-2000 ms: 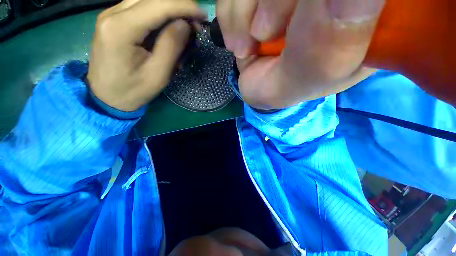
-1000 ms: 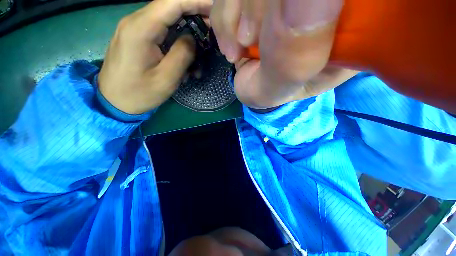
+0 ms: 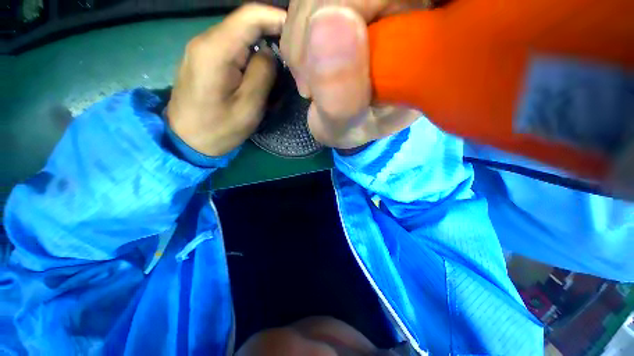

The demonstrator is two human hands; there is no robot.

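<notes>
The orange electric screwdriver (image 3: 445, 76) is large and blurred at the upper right, with a pale label on its body. My right hand (image 3: 340, 76) is closed around its front end; its nose and bit are hidden. My left hand (image 3: 222, 87) pinches a small dark device housing (image 3: 277, 57), mostly hidden behind the fingers, with a few shiny specks showing. The two hands are close together or touching. The round grey screw dish (image 3: 292, 135) lies below them, its upper part covered by the hands.
The green bench top (image 3: 42, 97) spreads to the left, with small specks near my left sleeve. A dark curved band crosses the far left. A black cable (image 3: 528, 172) runs across blue cloth at the right. Blurred red and dark items (image 3: 546, 306) show at the lower right.
My left hand has moved right. My right hand has shifted left, its thumb now over the screwdriver's front. The screwdriver has turned, showing its label. Less of the housing shows.
</notes>
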